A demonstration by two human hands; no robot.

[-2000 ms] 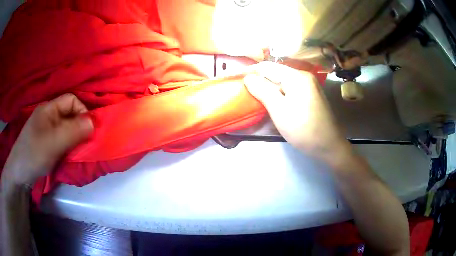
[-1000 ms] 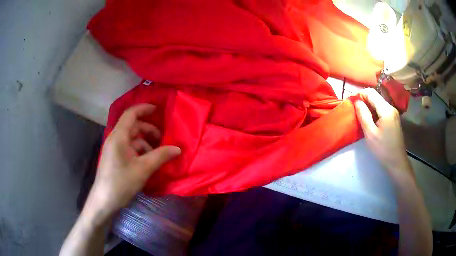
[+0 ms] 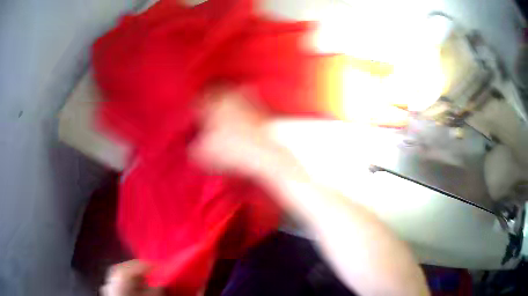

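Red satin fabric (image 3: 168, 127) lies in a blurred heap on the left of the white table, and part of it hangs over the front edge. One strip of it reaches right under the bright lamp. My right hand (image 3: 228, 130) is over the middle of the fabric, strongly blurred; whether its fingers grip is not clear. My left hand (image 3: 130, 278) is at the bottom edge, partly cut off, against the lower hanging end of the fabric. Its fingers are mostly hidden.
The sewing machine (image 3: 472, 75) stands at the right with its bright lamp (image 3: 414, 69) glaring. A thin dark rod or seam (image 3: 434, 189) runs across the white table (image 3: 347, 167) at the right. A grey wall (image 3: 29, 144) is on the left.
My right hand has moved left from the machine side onto the fabric. My left hand has gone down to the bottom edge. The fabric is pulled left and bunched, its end hanging lower.
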